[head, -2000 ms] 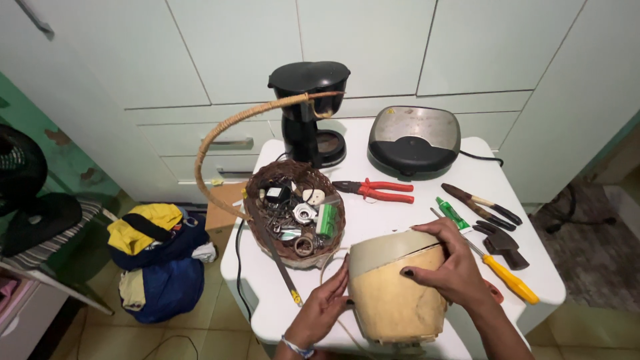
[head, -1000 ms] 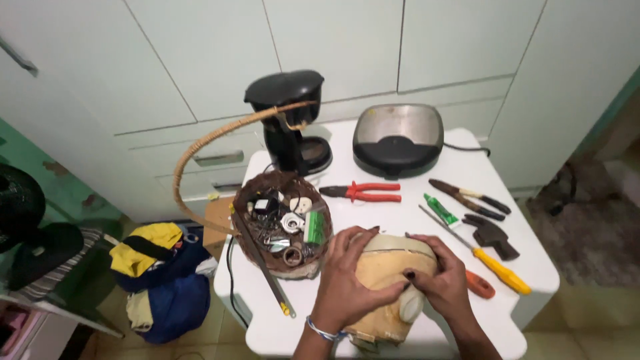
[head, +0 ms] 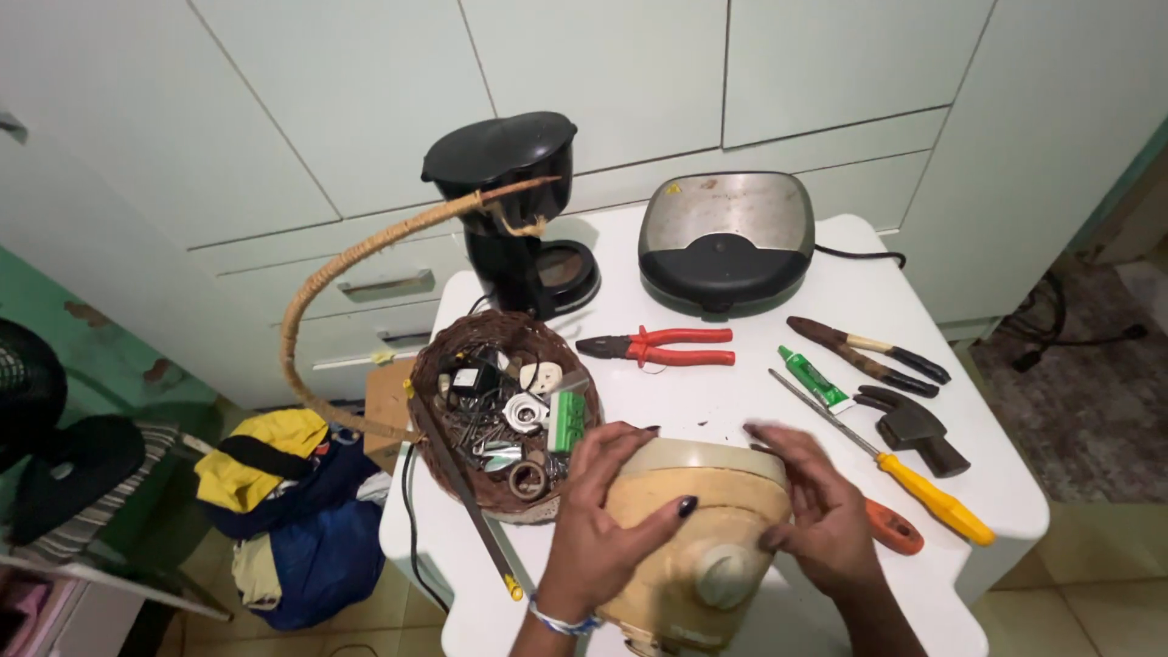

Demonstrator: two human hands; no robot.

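Note:
A yellowed plastic appliance base (head: 693, 525), probably a blender's motor base, stands near the table's front edge, with a grey-beige top rim and a round knob facing me. My left hand (head: 607, 520) grips its left side, thumb across the front. At its right side is my right hand (head: 812, 506), thumb near the knob and fingers spread by the rim; whether those fingers touch it is unclear. Beyond my right hand lies an orange handle (head: 894, 527), partly hidden. A yellow-handled screwdriver (head: 931, 493) and a hammer head (head: 917, 429) lie further right.
Left on the white table (head: 675, 397) is a wicker basket (head: 438, 365) of small parts, its wrapped handle (head: 297, 328) arching out. A hacksaw blade (head: 465, 484) leans there. Behind are red-handled pliers (head: 657, 347), a coffee maker (head: 502, 164), a grill (head: 725, 228), a green tube (head: 812, 376) and rusty pliers (head: 844, 347).
The base has been turned, so its knob now faces me. My left hand has moved from its lower left to its upper left side. My right hand has shifted from its top to the right side.

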